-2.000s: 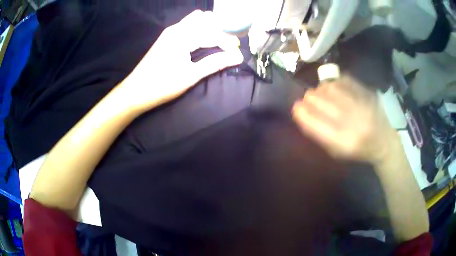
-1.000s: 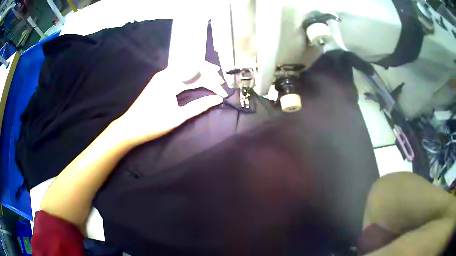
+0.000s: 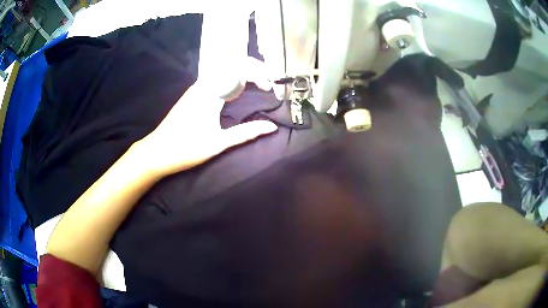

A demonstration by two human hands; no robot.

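Observation:
Dark garment cloth [image 3: 258,222] spreads across the table and reaches under the presser foot [image 3: 297,111] of a white sewing machine [image 3: 333,48]. A folded edge of the cloth lies just left of the foot. My left hand [image 3: 198,123] rests on the cloth left of the foot, thumb and fingers apart, with cloth showing between them. Its upper fingers are washed out by glare. At the lower right, bare skin of my right arm or hand [image 3: 493,246] is cut off by the edge. Its fingers cannot be made out.
A cream-tipped knob [image 3: 357,119] stands right of the foot, and another knob [image 3: 398,33] is higher up. A pinkish-handled tool [image 3: 491,168] lies right of the machine bed. Dark scraps [image 3: 523,162] are at the far right. A blue surface [image 3: 9,186] borders the left.
Two seconds ago my right hand was over the cloth near the knob; it has moved to the lower right. My left thumb and fingers have spread apart since one second ago. The view has shifted.

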